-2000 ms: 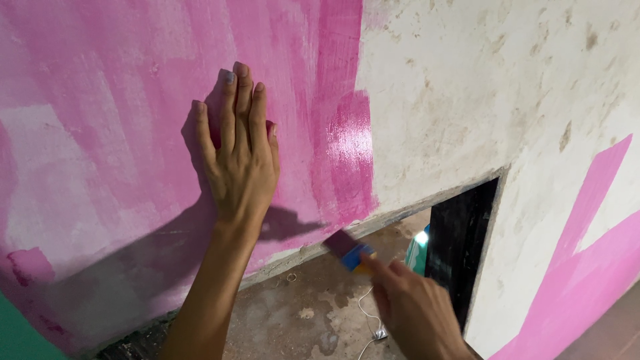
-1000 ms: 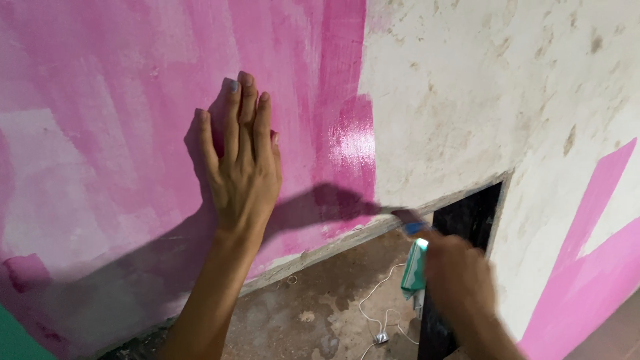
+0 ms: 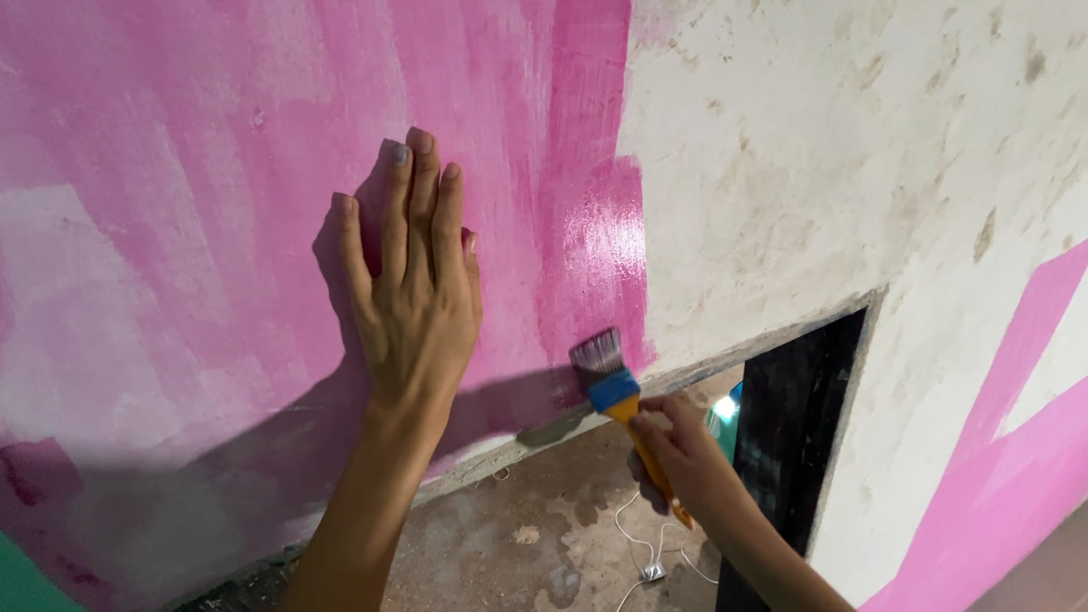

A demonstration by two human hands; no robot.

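Note:
My left hand (image 3: 416, 289) lies flat against the pink-painted wall (image 3: 280, 153), fingers pointing up and a little spread. In my right hand (image 3: 680, 450) is a paintbrush (image 3: 614, 391) with a yellow-orange handle and a blue ferrule. Its dark bristles, pointing up and to the left, are at the lower edge of the fresh, darker pink strip (image 3: 595, 229). Whether the bristles touch the wall cannot be told for sure. To the right of the strip the wall is bare, stained off-white plaster (image 3: 782, 170).
Below the wall's bottom edge (image 3: 722, 357) an opening shows a stained concrete floor (image 3: 510, 552). A white cord with a small box (image 3: 653, 572) lies there. A black panel (image 3: 795, 442) stands in the opening, beside a partly hidden green object (image 3: 725, 425). More pink paint (image 3: 1003, 476) marks the wall at right.
My right hand has moved left from over the opening, bringing the brush to the lower part of the dark pink strip. My left hand has stayed on the wall.

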